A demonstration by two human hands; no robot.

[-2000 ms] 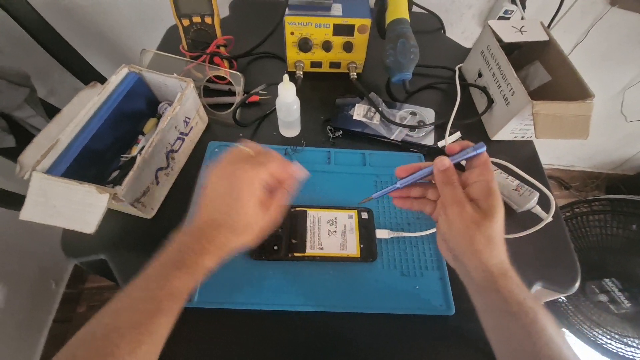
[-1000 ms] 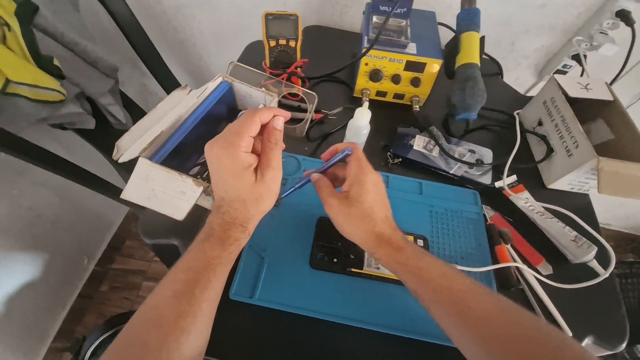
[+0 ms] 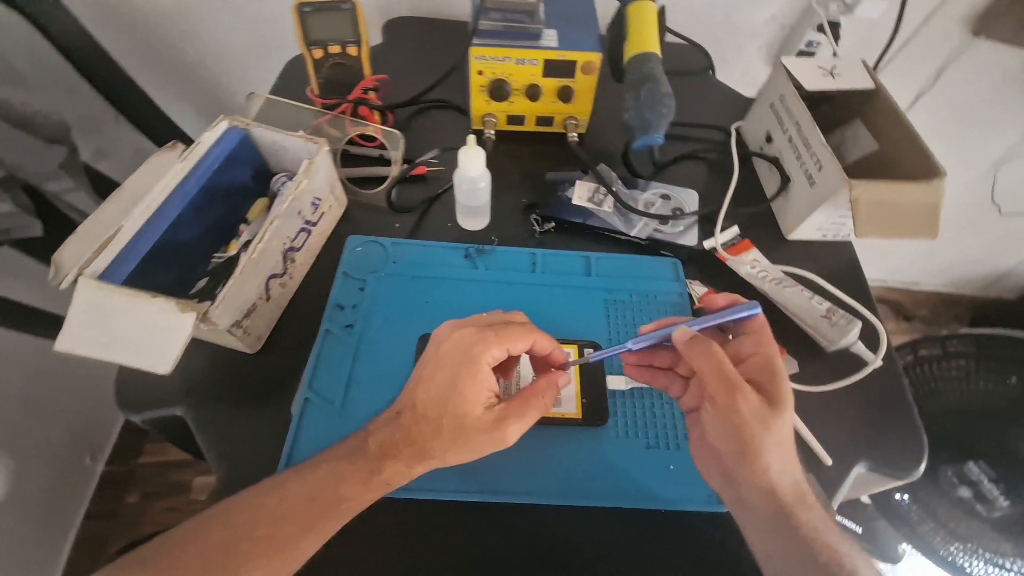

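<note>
An opened smartphone [image 3: 594,400] lies on a blue silicone work mat [image 3: 512,472], its yellow-edged battery exposed and a white cable plug [image 3: 624,383] at its right end. My right hand [image 3: 720,376] grips a slim blue-handled tool [image 3: 680,326] with a thin metal tip, held aslant and pointing left. Over the phone, my left hand [image 3: 488,384] has its thumb and index finger close together at that tip. Whether a small thing is between those fingertips cannot be told. The left hand hides the phone's left and middle parts.
A worn white box [image 3: 296,240] with small items stands left. Behind the mat are a dropper bottle [image 3: 473,188], a multimeter [image 3: 333,48], a yellow soldering station [image 3: 534,88] and a hot-air handle [image 3: 646,88]. To the right are a glue tube [image 3: 788,292], an open carton [image 3: 808,160] and a fan [image 3: 960,432].
My left hand has come from beside the white box to above the phone. The tool in my right hand now has its tip at the left fingertips. The view has shifted.
</note>
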